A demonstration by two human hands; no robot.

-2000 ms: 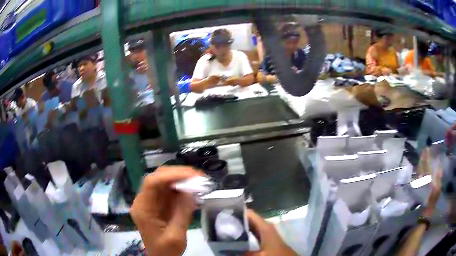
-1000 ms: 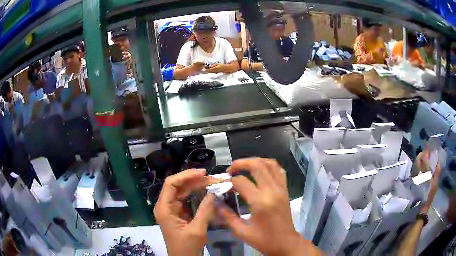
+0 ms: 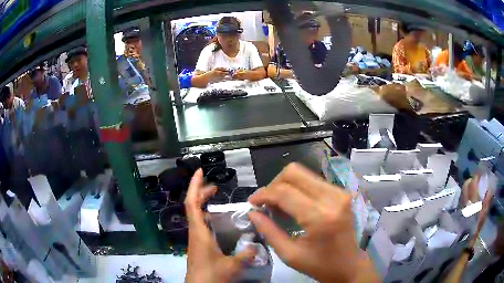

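An open retail carton [image 3: 224, 224] stands upright low in the centre, its white flap up and a translucent wrapped bundle [image 3: 251, 247] inside. My left hand [image 3: 213, 243] is around the carton, fingers along its left side and thumb across its front. My right hand [image 3: 309, 221] pinches a small white looped cable [image 3: 242, 215] between thumb and fingertips, just above the carton opening. The carton's lower part is partly hidden by my left hand.
Open cartons [image 3: 395, 213] stand grouped at right, with another person's arm [image 3: 470, 237] beside them. More cartons stand at left. Small black parts [image 3: 138, 274] lie at lower left. Black round parts [image 3: 213, 160] sit behind the carton. A green post [image 3: 113, 132] rises left.
Both hands were together on the small white piece above the carton. Now my left hand has lowered to the carton and my right hand alone holds the white loop.
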